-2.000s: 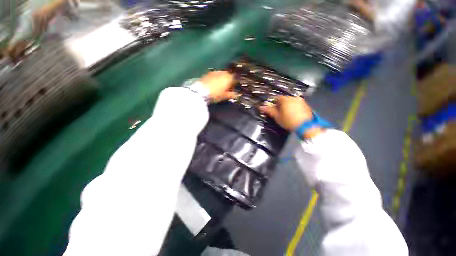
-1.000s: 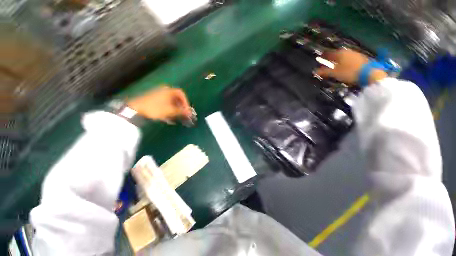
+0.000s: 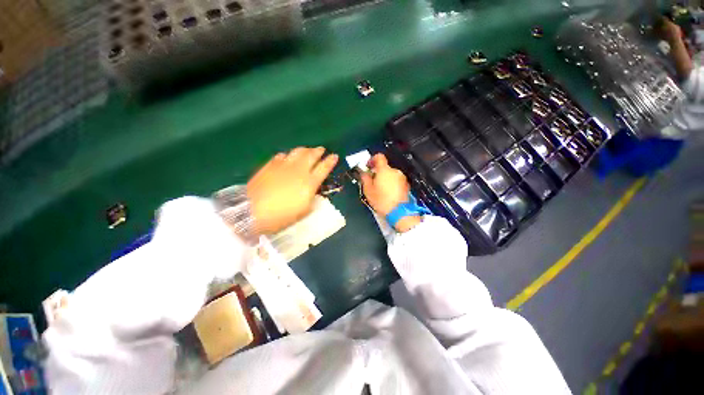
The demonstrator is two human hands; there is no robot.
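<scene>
My left hand (image 3: pixel 287 189) is over the end of a cream strip (image 3: pixel 320 225), fingers spread. A small dark watch case (image 3: pixel 332 185) is at its fingertips; I cannot tell if it is gripped. My right hand (image 3: pixel 386 187), with a blue wrist band, is just right of it, its fingers closed on a small white piece (image 3: pixel 359 160). A black blister tray (image 3: pixel 472 143) lies to the right, with several shiny cases in its far right pockets and the nearer pockets empty.
A white sticker sheet (image 3: pixel 284 289) and a cream pad with red-brown border (image 3: pixel 224 328) lie near my body. Single cases lie on the green mat (image 3: pixel 177 158). A perforated block (image 3: pixel 201 38) stands at the back left. Another person's hand (image 3: pixel 677 46) is at far right, beyond a blue bin (image 3: pixel 637 156).
My right hand has left the black tray and come left, beside my left hand. My left hand has moved right, onto the cream strip. The view has shifted and the tray shows more fully.
</scene>
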